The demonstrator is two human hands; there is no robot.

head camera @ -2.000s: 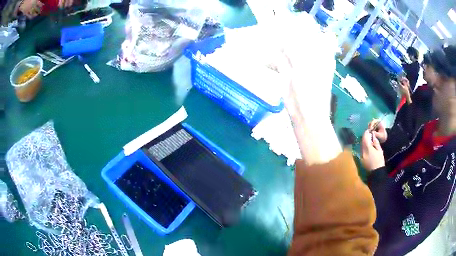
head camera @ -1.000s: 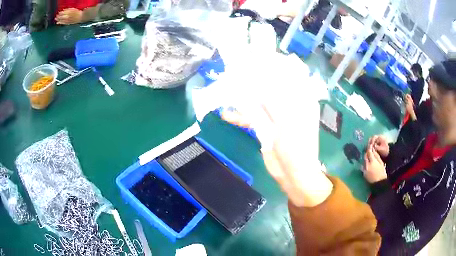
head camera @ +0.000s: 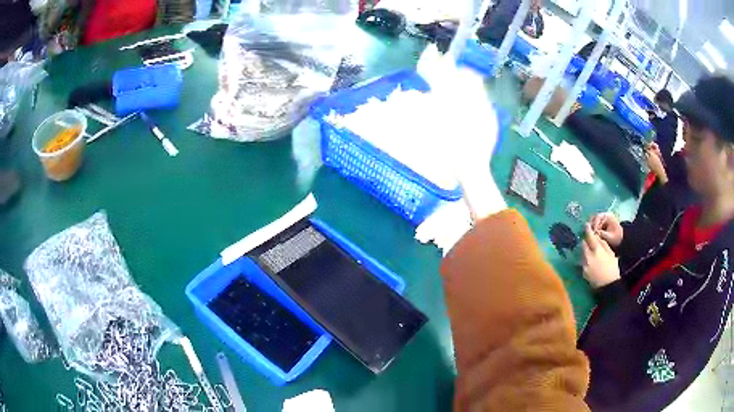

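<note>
A brown sleeve comes up from the bottom right, with my right hand (head camera: 465, 121) over the right part of the blue perforated basket (head camera: 366, 165). The hand is overexposed and blends with white material (head camera: 382, 121) heaped in the basket. I cannot make out its fingers or whether it holds anything. More white material (head camera: 443, 227) hangs or lies below the basket's near right corner. My left hand is out of the picture.
A blue bin (head camera: 282, 374) holds dark pieces, with a black panel (head camera: 354, 298) leaning across it. Hooks (head camera: 129, 390) spill from a clear bag (head camera: 84, 273) at lower left. A cup (head camera: 60, 149) stands at left. A person (head camera: 660, 282) works at right.
My right hand moved down and left in front of the basket with white material around it, then back up and right over it. The basket, largely covered a second ago, shows again.
</note>
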